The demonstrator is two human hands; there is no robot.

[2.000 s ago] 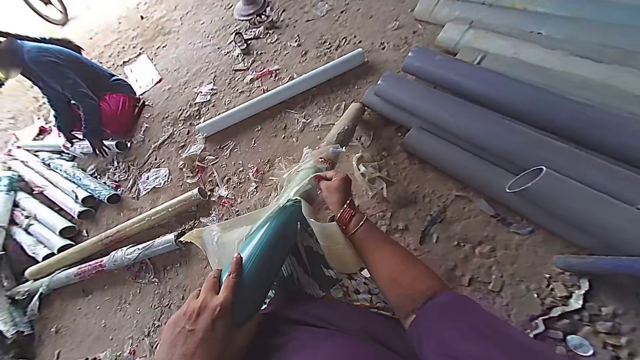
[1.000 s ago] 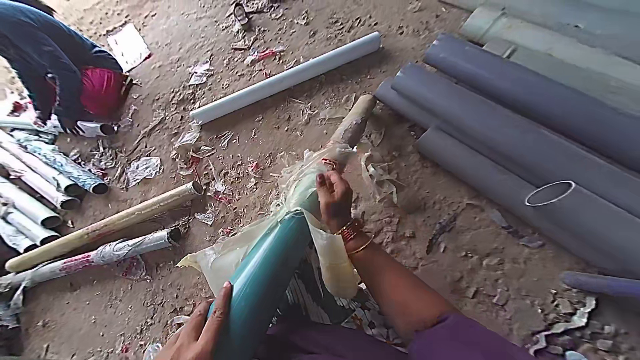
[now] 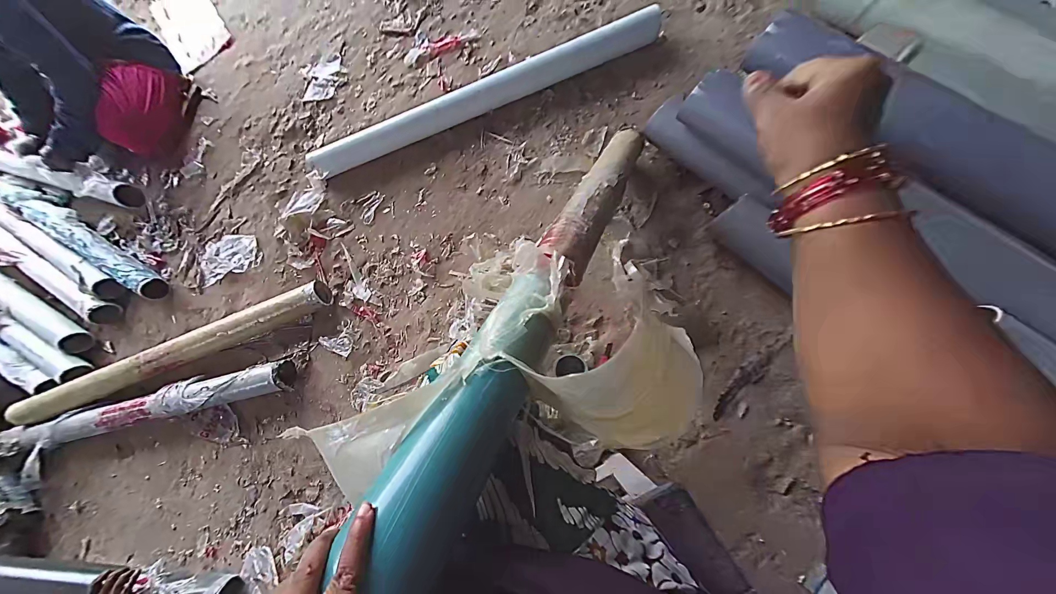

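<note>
My left hand (image 3: pixel 338 553) rests around the near end of a teal plastic pipe (image 3: pixel 437 462) at the bottom middle, with its fingertips on the pipe's left side. Torn translucent wrapping film (image 3: pixel 635 379) hangs from the pipe on both sides and bunches around its upper part. Beyond it, a dirty brown tube (image 3: pixel 598 198) lies in line with the pipe. My right hand (image 3: pixel 817 111), with gold and red bangles at the wrist, is raised at the upper right, over the grey pipes and away from the film. Its fingers are curled; whether anything is between them cannot be made out.
Thick grey pipes (image 3: pixel 965 124) lie at the right. A white pipe (image 3: pixel 487 91) lies on the dirt ground ahead. At the left are a beige tube (image 3: pixel 173 346), a film-wrapped pipe (image 3: pixel 198 396) and several wrapped pipes (image 3: pixel 49 272). A person (image 3: pixel 74 66) bends at the upper left. Plastic scraps litter the ground.
My right hand has left the film on the teal pipe and moved up and to the right. The film's right flap now hangs more spread out. My left hand stays on the pipe.
</note>
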